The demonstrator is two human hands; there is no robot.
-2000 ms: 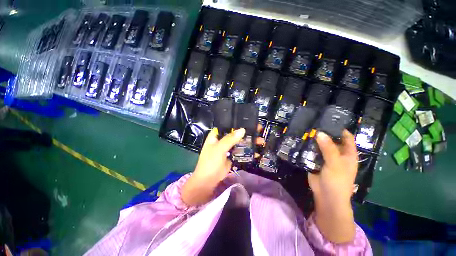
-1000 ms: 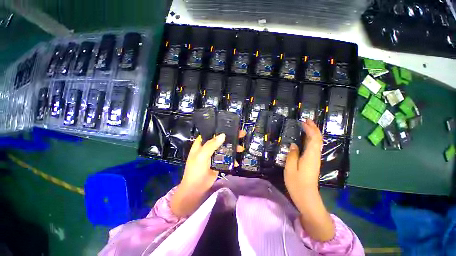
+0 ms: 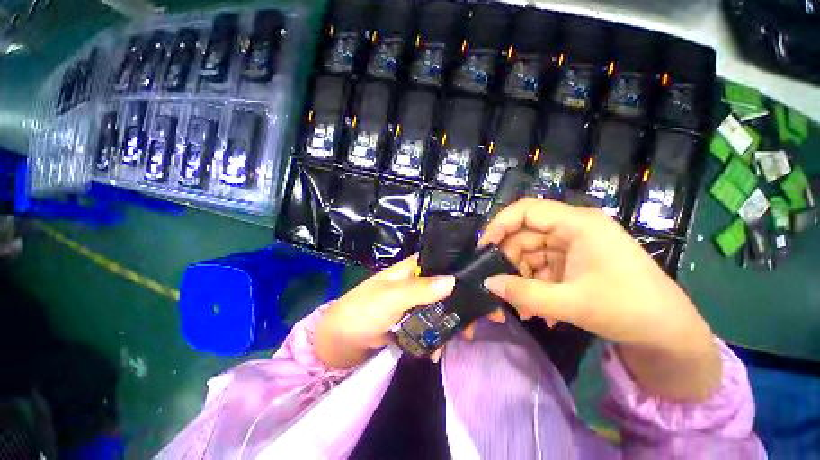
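Note:
Black phone half-assemblies [image 3: 445,310] are in my hands, close to my body over the front edge of the black blister tray [image 3: 346,216]. My left hand [image 3: 382,301] holds a tilted one with its circuit board end toward the lower left, and another black slab stands behind it. My right hand [image 3: 575,269] has its thumb and fingers on the upper end of the tilted one; whether its curled fingers hold another slab is hidden. The tray's two back rows hold more phones. Front pockets at the left are bare; my hands hide the front middle.
Clear blister trays with phones [image 3: 193,153] lie at the left. Green-and-white small pieces [image 3: 742,184] lie right of the black tray. A blue stool [image 3: 220,305] stands at the lower left. A white shelf edge [image 3: 764,99] runs along the back right.
My right hand has moved left and now meets my left hand at the phones. The phone in front has turned from upright to slanted. The phones are nearer my body.

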